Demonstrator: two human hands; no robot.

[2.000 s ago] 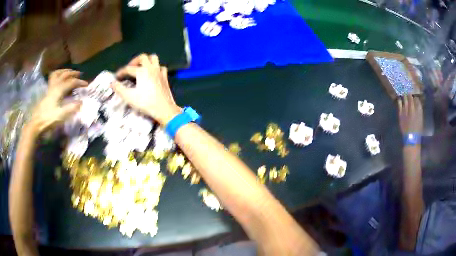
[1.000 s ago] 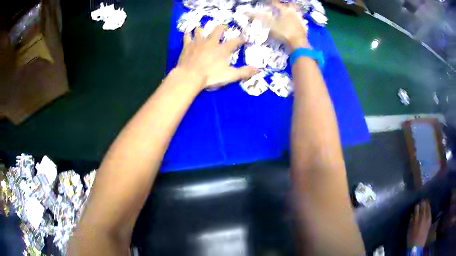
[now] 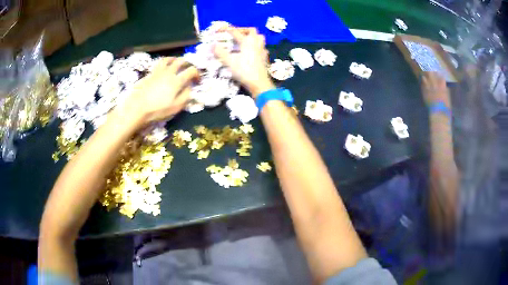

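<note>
White plastic housings point(image 3: 214, 92) lie bunched between my two hands at the near edge of the blue sheet. My right hand point(image 3: 245, 58), with a blue wristband, curls against their right side. My left hand point(image 3: 161, 89) curls at their left side, fingers bent. The fingertips are partly hidden among the white pieces, so I cannot tell if either hand grips one. A heap of white housings point(image 3: 92, 89) lies left of my left hand. Gold brass contacts point(image 3: 136, 183) lie in a heap below my left forearm, with smaller groups point(image 3: 228, 175) to its right.
Several housings point(image 3: 356, 146) stand apart at the right. A neighbour's hand point(image 3: 434, 89) touches a brown-rimmed parts tray point(image 3: 424, 55). The blue sheet point(image 3: 312, 22) lies at the far side. A cardboard box point(image 3: 94, 19) and a clear bag of contacts point(image 3: 28, 106) are at the left.
My hands have come back from the far part of the blue sheet with a bunch of housings between them. The sheet now shows only a few housings. The view has shifted back over the near table.
</note>
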